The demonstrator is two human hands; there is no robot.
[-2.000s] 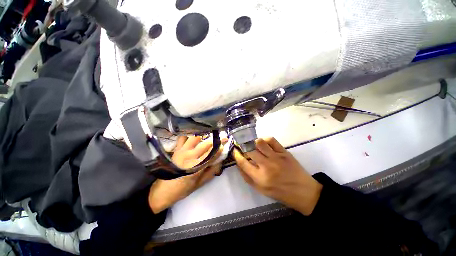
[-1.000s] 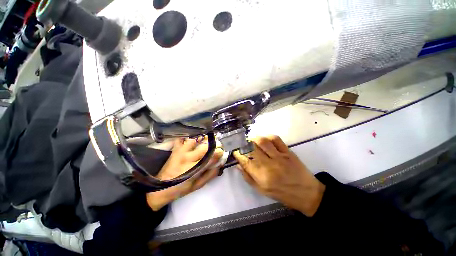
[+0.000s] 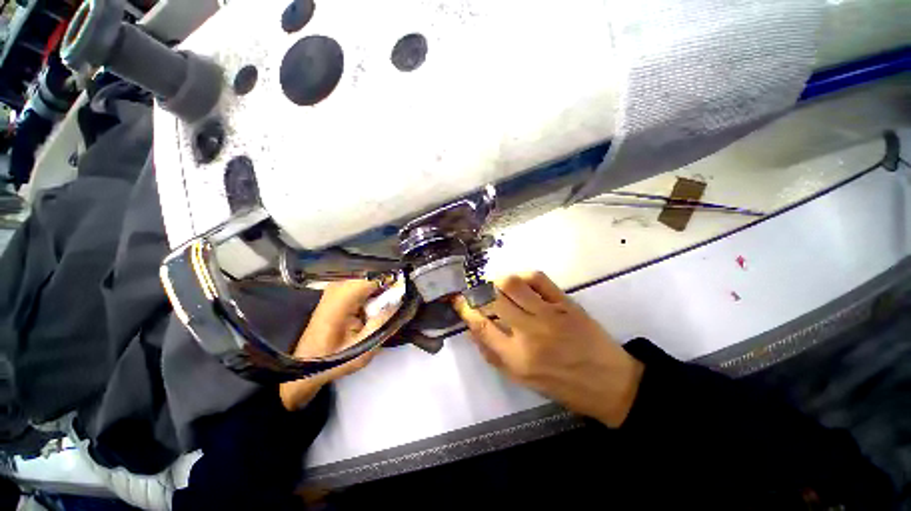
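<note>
Dark grey fabric (image 3: pixel 110 269) is heaped left of the sewing machine head (image 3: pixel 400 110). A small dark piece of it (image 3: pixel 428 329) shows between my hands, below the thread tension assembly (image 3: pixel 438 267). My left hand (image 3: pixel 345 334) is partly behind the take-up lever guard (image 3: pixel 225 339), its fingers closed on the fabric, with a bit of white at the fingertips. My right hand (image 3: pixel 549 344) has its fingertips on the fabric's right edge beside the tension assembly. The needle and presser foot are hidden.
Dark tweezers (image 3: pixel 734 209) lie over a brown patch (image 3: pixel 682 204) on the machine bed. A mesh wrap (image 3: pixel 714 90) goes around the machine arm. The white table (image 3: pixel 639 324) has grey stitched trim at its front edge and small red bits on it.
The machine head has shifted left in view. My left hand has drawn slightly left and down, its fingers more curled. More dark fabric shows between the hands. My right hand has barely moved.
</note>
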